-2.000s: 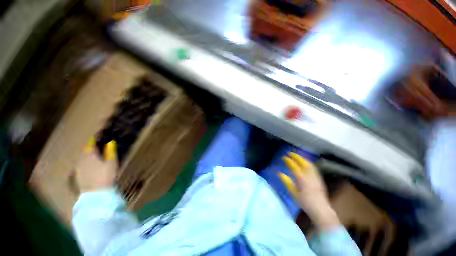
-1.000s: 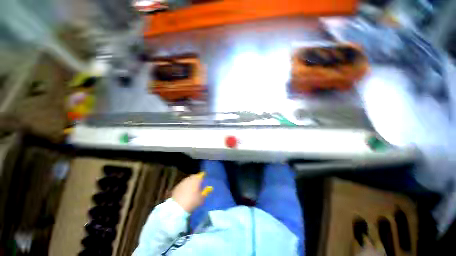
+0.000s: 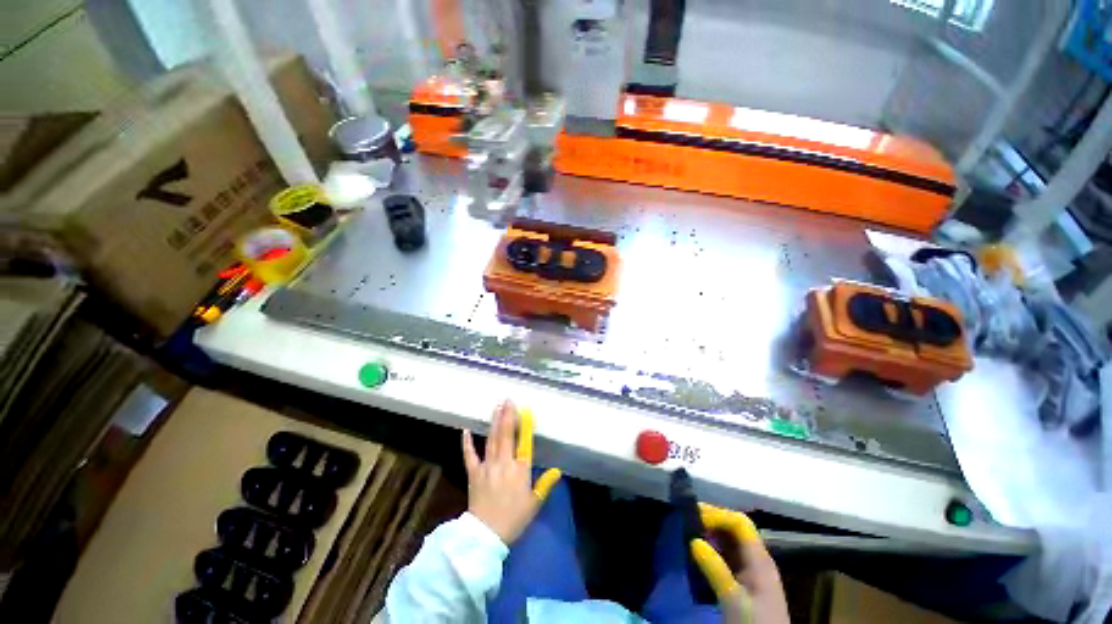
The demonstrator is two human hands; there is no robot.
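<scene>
My left hand (image 3: 502, 478), with yellow finger cots, is empty with fingers apart at the white front edge (image 3: 549, 429). My right hand (image 3: 741, 563), also with yellow cots, holds a dark, narrow plastic part (image 3: 689, 512) upright over my lap, just below the red button (image 3: 652, 447); the hand partly hides it. The left orange fixture (image 3: 551, 299) carries a glossy black oval part (image 3: 555, 258) with round openings. The right orange fixture (image 3: 884, 354) carries a similar black part (image 3: 905, 319).
A metal machine head (image 3: 512, 159) stands behind the left fixture, before a long orange beam (image 3: 756, 165). A black block (image 3: 405, 223) and yellow tape rolls (image 3: 274, 254) are at left. Several black parts (image 3: 266, 524) lie on cardboard (image 3: 134, 524). Bagged parts (image 3: 1037, 317) are at right.
The view has levelled and lifted. My left hand has left the left cardboard and moved up to the front edge. My right hand has come from the right cardboard with a dark part.
</scene>
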